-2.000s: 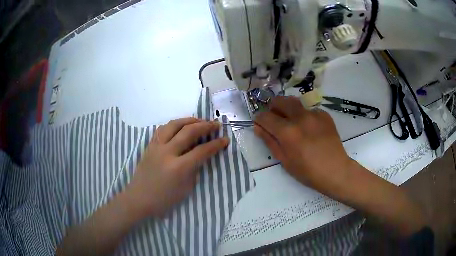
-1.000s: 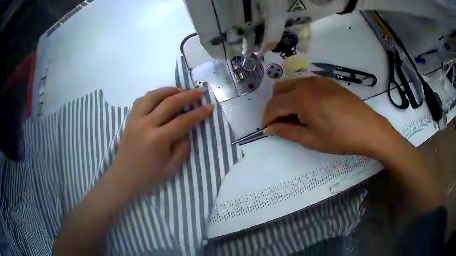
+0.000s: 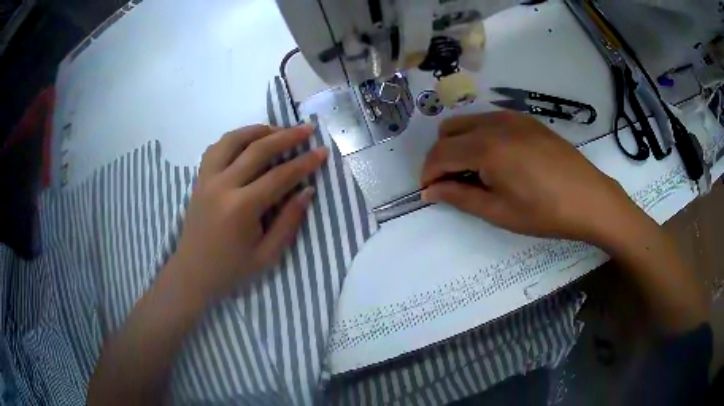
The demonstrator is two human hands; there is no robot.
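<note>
The grey-blue and white striped fabric (image 3: 310,317) lies over the left and front of the white table, its upper tip near the needle plate (image 3: 337,119). My left hand (image 3: 250,186) lies on the fabric with fingers spread, pressing it near its right edge. My right hand (image 3: 508,178) holds the thin metal tweezers (image 3: 401,204); their tips are at the fabric's right corner. I cannot tell if the tips grip the cloth. The sewing machine head (image 3: 349,36) stands above, with the needle area left of a cream block (image 3: 456,89).
Black thread snips (image 3: 548,105) lie right of the cream block. Black-handled shears (image 3: 635,119) and a long black-tipped tool (image 3: 684,147) lie further right. A ruler strip (image 3: 452,295) runs along the front edge. More striped fabric (image 3: 476,349) hangs below it. A red-edged bin (image 3: 44,143) is at left.
The tweezers have moved from beside the needle plate down to the fabric's right corner. My left hand and the fabric have shifted left and up in view; the camera view has also shifted.
</note>
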